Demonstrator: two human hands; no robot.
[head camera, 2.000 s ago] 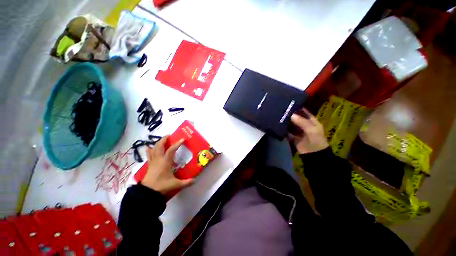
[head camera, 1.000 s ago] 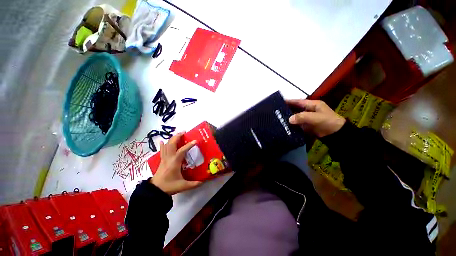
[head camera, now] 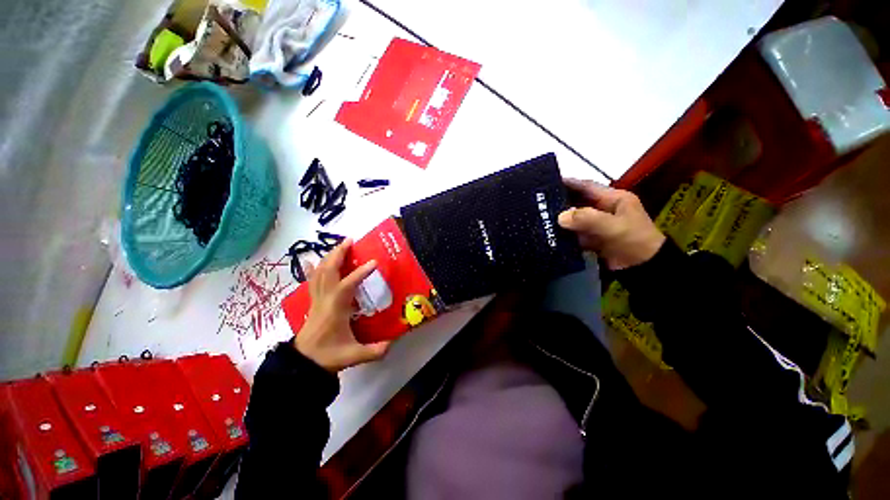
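My left hand (head camera: 337, 311) holds a red outer sleeve (head camera: 387, 283) with a white earphone picture and a yellow cartoon, fingers on its top face and thumb at its near side. My right hand (head camera: 617, 226) grips the far right end of a black inner box (head camera: 491, 234) with small pale lettering. The box's left end meets the sleeve's open right end; whether it has entered is hard to tell. Most of the box is outside. Several black carry handles (head camera: 322, 191) lie loose beyond the sleeve.
A flat red sleeve (head camera: 410, 101) lies further back. A teal basket (head camera: 256, 189) holds black handles, with thin red sticks (head camera: 252, 302) beside it. Red boxes (head camera: 122, 395) with black loops stand lower left. A cloth (head camera: 293, 39) and open bag (head camera: 202, 44) lie by the wall. Yellow-taped cartons (head camera: 717, 217) are on the floor.
My right hand has brought the black box left, from apart from the sleeve to its open end, and turned it in line. My left hand still holds the sleeve. The view has shifted slightly.
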